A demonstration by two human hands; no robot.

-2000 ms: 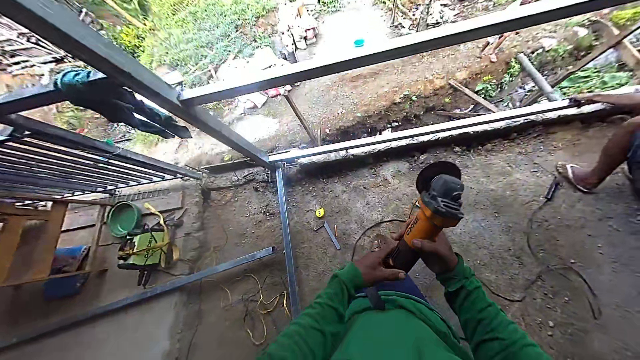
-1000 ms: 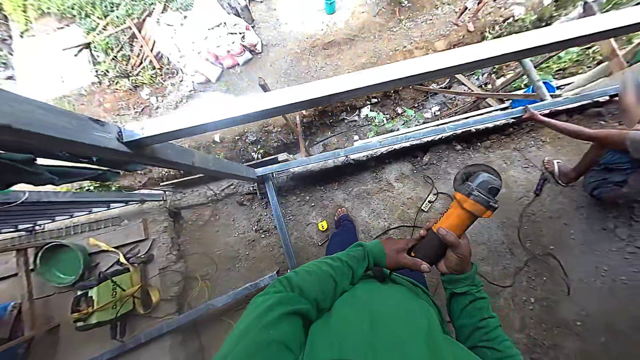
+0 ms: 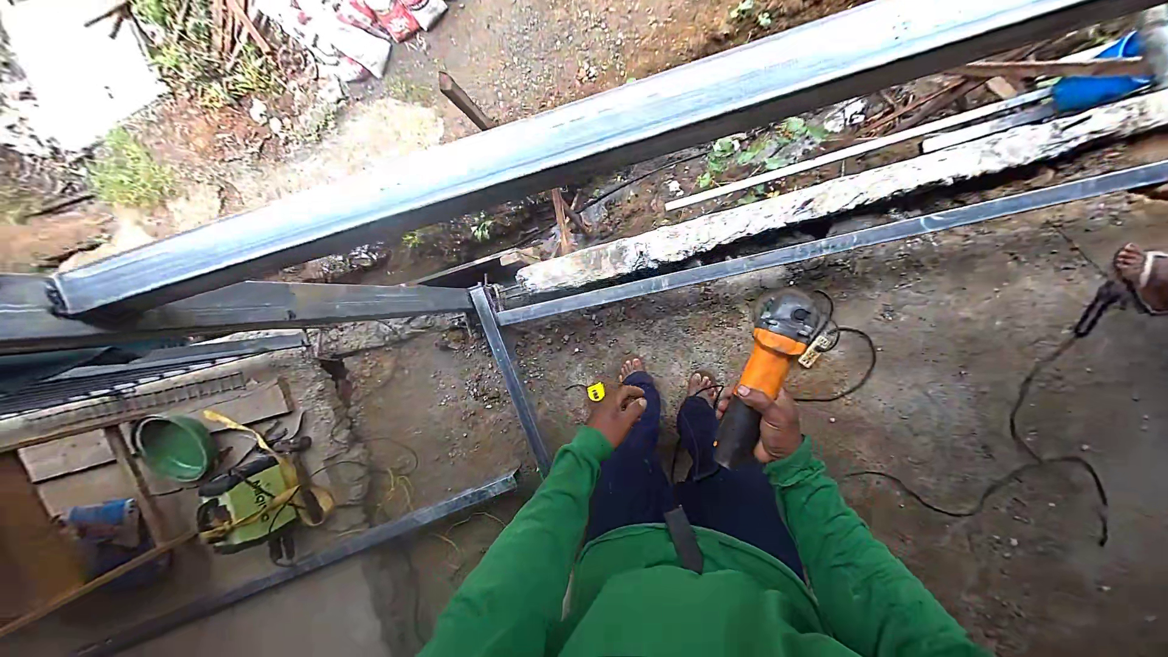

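Note:
An orange and black angle grinder (image 3: pixel 765 370) is gripped around its body by my right hand (image 3: pixel 774 422), head pointing away from me. My left hand (image 3: pixel 618 415) is off the tool, above my left leg, its fingers partly curled; nothing shows in it. Just beyond its fingertips a yellow tape measure (image 3: pixel 596 391) lies on the ground. Left of that hand, a metal tube (image 3: pixel 511 379) of a frame runs toward a long steel bar (image 3: pixel 310 557).
A wide steel beam (image 3: pixel 547 137) crosses in front, above a thinner rail (image 3: pixel 821 248). At left are a green basin (image 3: pixel 175 448) and a green machine with yellow straps (image 3: pixel 251 506). A black cable (image 3: pixel 1013 474) lies at right, near another person's foot (image 3: pixel 1131 265).
My left hand has let go of the grinder and moved left, while my right hand still holds it. The view has shifted, and the other person's hand has left it.

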